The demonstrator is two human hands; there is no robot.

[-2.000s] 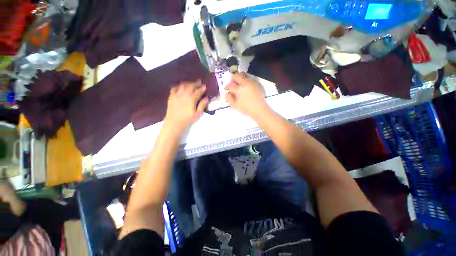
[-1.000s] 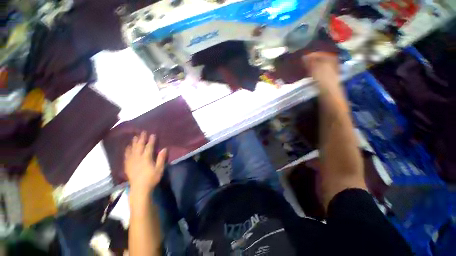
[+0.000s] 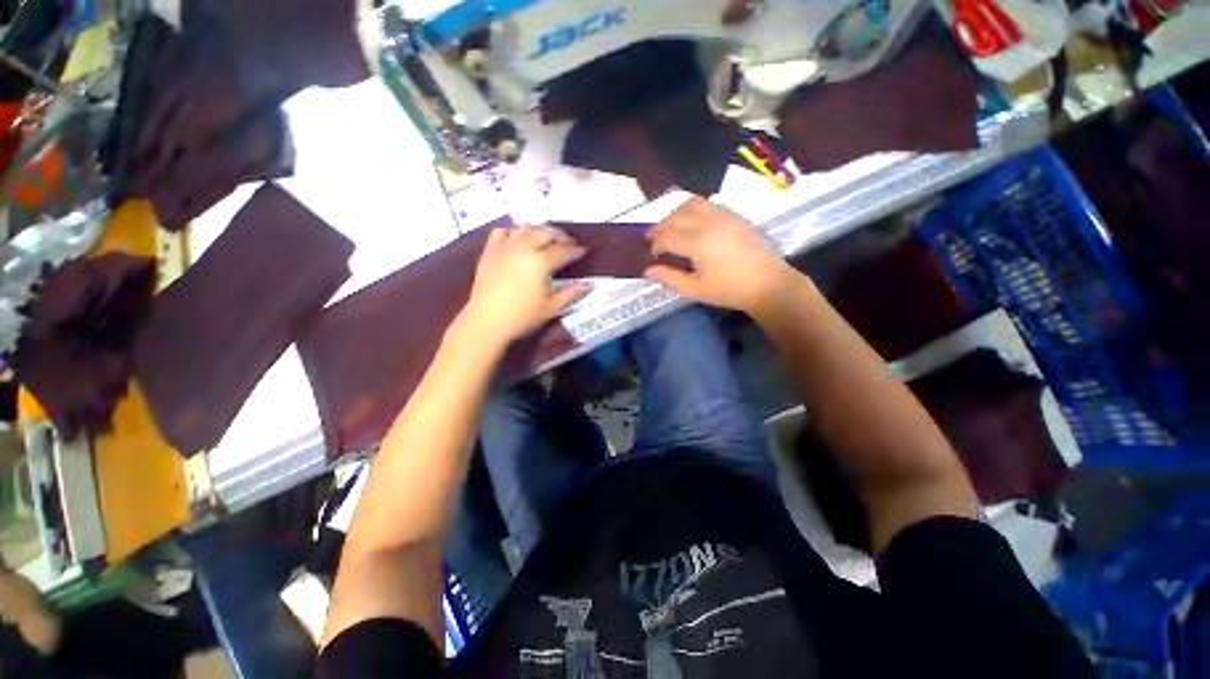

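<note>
A maroon fabric panel (image 3: 392, 352) lies flat at the table's front edge, partly hanging over it. My left hand (image 3: 524, 281) rests on its right end, fingers bent over a narrow maroon strip (image 3: 613, 249). My right hand (image 3: 717, 255) holds the strip's other end between thumb and fingers. The strip spans between both hands in front of the sewing machine (image 3: 584, 47). The needle area (image 3: 498, 146) is behind the hands, with no cloth under it. Whether the strip and panel are joined cannot be seen.
Another maroon panel (image 3: 239, 312) lies at left, beside a crumpled heap (image 3: 86, 332). Dark pieces (image 3: 650, 139) lie under the machine arm. Snips (image 3: 767, 161) with yellow and red handles lie near a ribbed maroon pile (image 3: 882, 106). A blue basket (image 3: 1048, 292) stands below right.
My right hand has come back from the maroon pile at far right and now holds a strip at the panel. My left hand has moved up and right to the panel's right end.
</note>
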